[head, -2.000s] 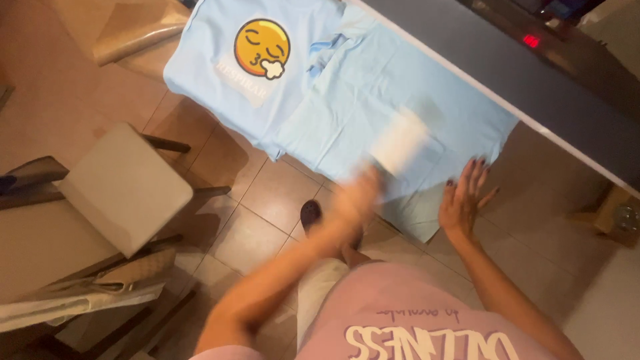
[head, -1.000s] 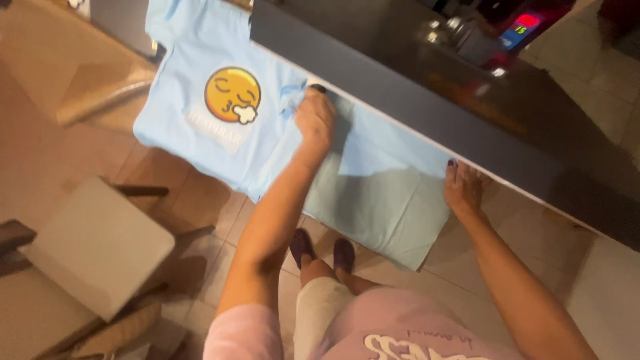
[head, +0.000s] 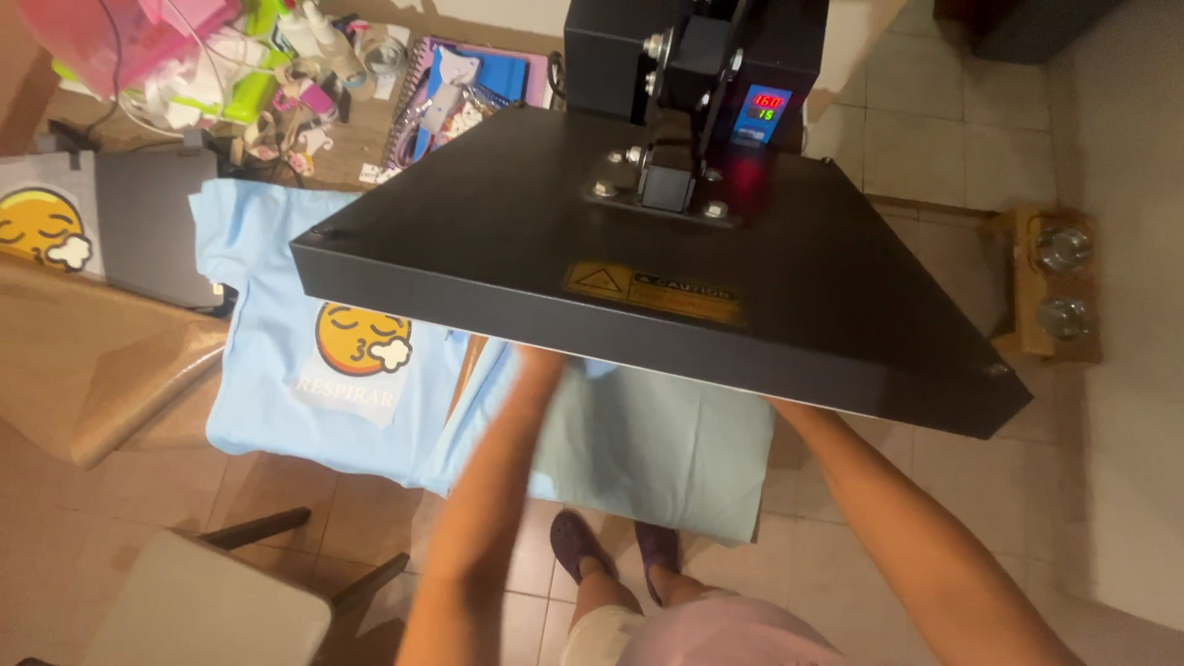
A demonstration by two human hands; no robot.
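Observation:
A light blue T-shirt [head: 268, 370] with a printed yellow face and a word lies partly beneath the raised upper platen of a heat press [head: 555, 222]. Its grey-green lower part [head: 666, 453] hangs toward me past the platen's front edge. Both of my forearms reach under that platen. My left hand is hidden there, above the shirt's middle, with just the wrist showing at the edge. My right hand is hidden too, near the shirt's right end. Whether either holds cloth cannot be seen. A lit digital display [head: 762, 116] sits on the press head.
At the far left lies a printed transfer sheet [head: 42, 222] beside brown paper [head: 120, 351]. Notebooks [head: 472, 92], cords and small craft items crowd the wooden table [head: 356, 139] behind. A chair [head: 203, 601] stands at the lower left, and a wooden stand with glass pieces [head: 1064, 287] at the right.
Both hands, visible on the shirt a second ago, have gone out of sight under the platen. The view has shifted to take in more of the press and the table behind.

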